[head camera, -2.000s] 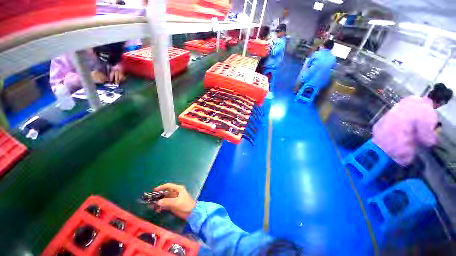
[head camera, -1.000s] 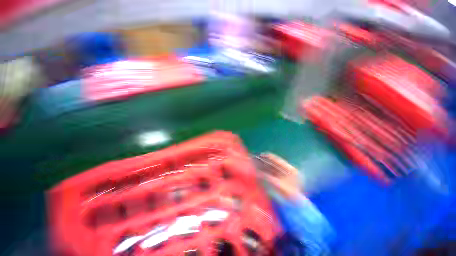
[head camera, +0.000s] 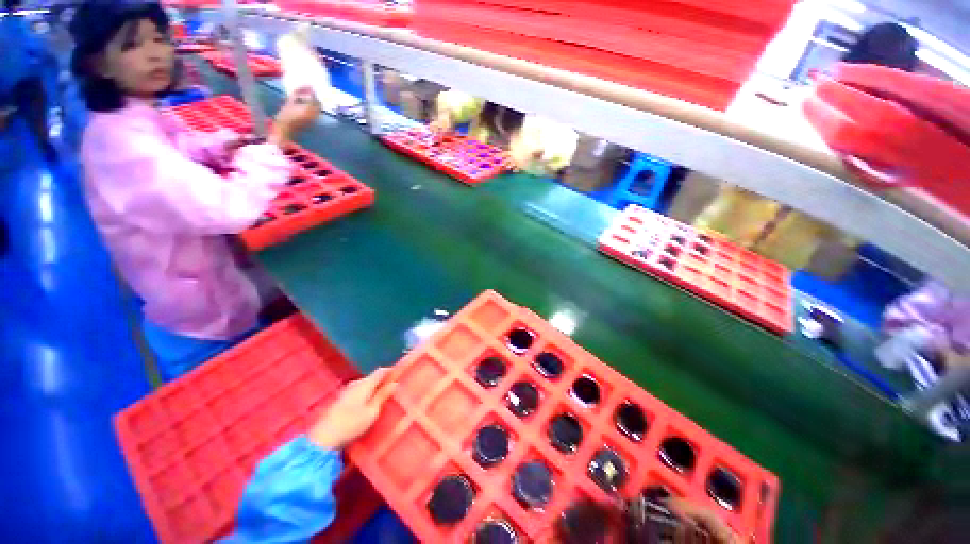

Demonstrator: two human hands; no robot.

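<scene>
A red compartment tray (head camera: 423,367) lies in front of me on the green bench. Its left pockets are bare; the others hold round dark watch bodies (head camera: 490,444). One watch body (head camera: 608,469) has a small pale mark on it. My left hand (head camera: 349,412), in a blue sleeve, grips the tray's left rim. My right hand (head camera: 697,521) is blurred and cut off by the bottom edge, over the tray's near side. It appears closed on a dark, shiny watch body (head camera: 651,519).
An empty red tray (head camera: 229,420) sits low at left. A person in pink (head camera: 176,202) stands beyond it by a filled tray (head camera: 308,225). More trays (head camera: 702,260) lie across the green bench (head camera: 425,250). A shelf (head camera: 638,101) with red trays hangs overhead. Crumpled clear film (head camera: 425,327) lies behind my tray.
The view has swung left from the aisle to the tray. My left hand has come into view at the tray's rim. My right hand has moved from beyond the tray to over its near side.
</scene>
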